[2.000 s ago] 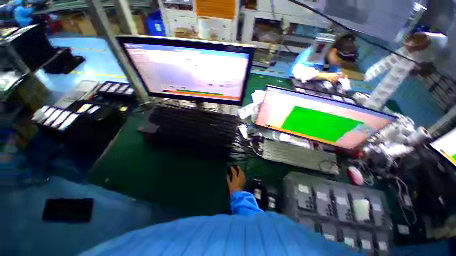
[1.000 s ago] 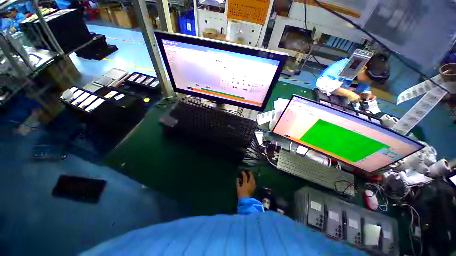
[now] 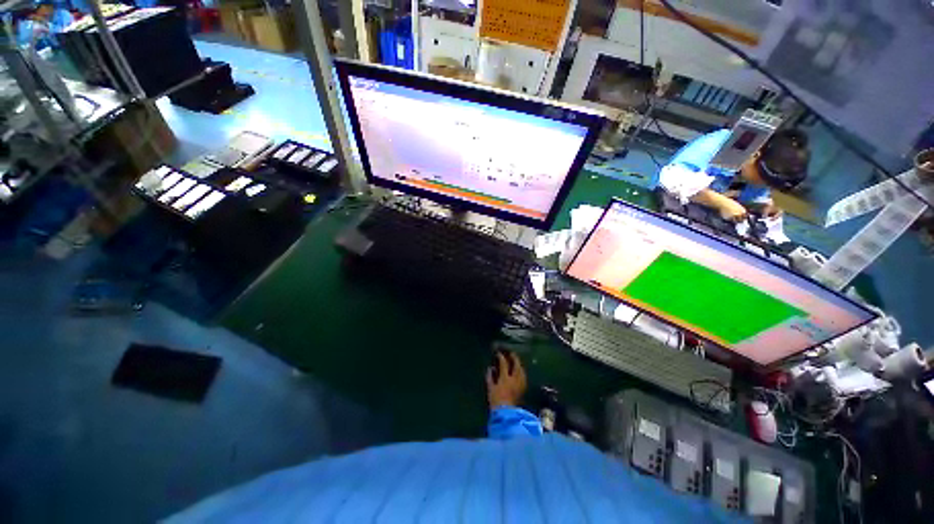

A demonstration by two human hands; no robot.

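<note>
My right hand (image 3: 505, 379) rests over a small black mouse (image 3: 496, 362) on the green mat (image 3: 399, 374); only part of the mouse shows between the fingers. My left hand is not in view. The left monitor (image 3: 461, 138), with a pale screen, stands ahead of the hand. A black keyboard (image 3: 440, 251) lies below it. The middle monitor (image 3: 707, 287) shows a large green block, with a light grey keyboard (image 3: 645, 353) below it.
A grey tray (image 3: 620, 415) with labelled devices lies right of my hand, small dark cylinders (image 3: 549, 407) between them. A red-lit mouse (image 3: 761, 421) and cables are further right. Black trays (image 3: 246, 220) stand left. A person (image 3: 717, 179) works opposite.
The view has turned, so the monitors and left trays sit further right in the picture. The tray's lower row has left the picture. My right hand has stayed on the mouse.
</note>
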